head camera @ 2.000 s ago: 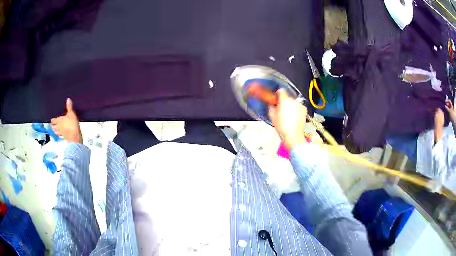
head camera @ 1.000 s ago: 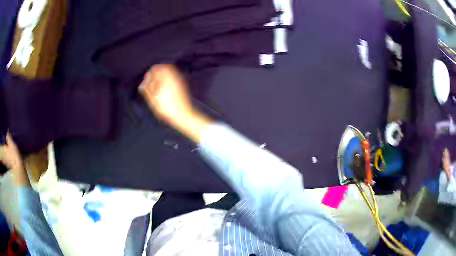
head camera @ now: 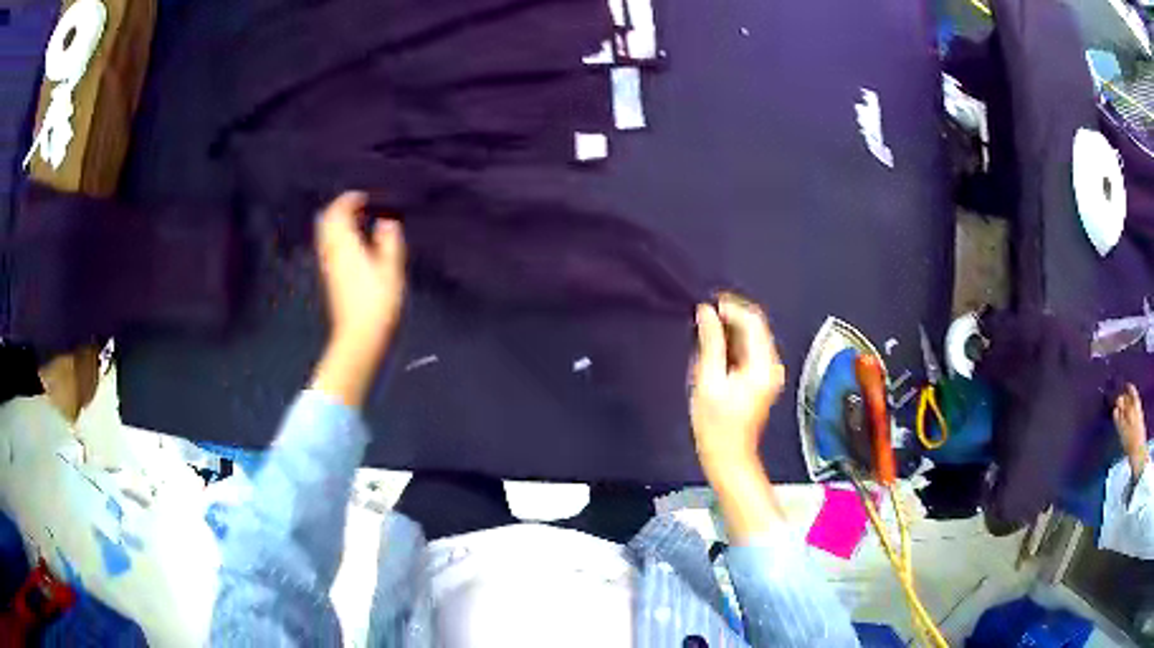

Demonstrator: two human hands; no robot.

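Observation:
A dark plum garment piece (head camera: 544, 247) stretches between my two hands over the dark-covered table. My left hand (head camera: 361, 272) pinches its left end, with thumb and finger partly hidden in the dark cloth. My right hand (head camera: 738, 361) pinches its right end. Other long plum pieces (head camera: 468, 108) lie behind it, with small white interlining pieces (head camera: 628, 99) at their right ends. The steam iron (head camera: 845, 403) with its orange-brown handle rests at the table's right front.
Yellow-handled scissors (head camera: 933, 415) and a white tape roll (head camera: 967, 344) lie right of the iron. A tan sleeve board (head camera: 108, 95) and a folded plum piece (head camera: 127, 268) are at the left. Another person's hand (head camera: 1130, 422) shows at the far right.
The iron was in my right hand two seconds ago and now stands released. My left hand has come in from the left edge. My right hand has moved right, with the piece now stretched out.

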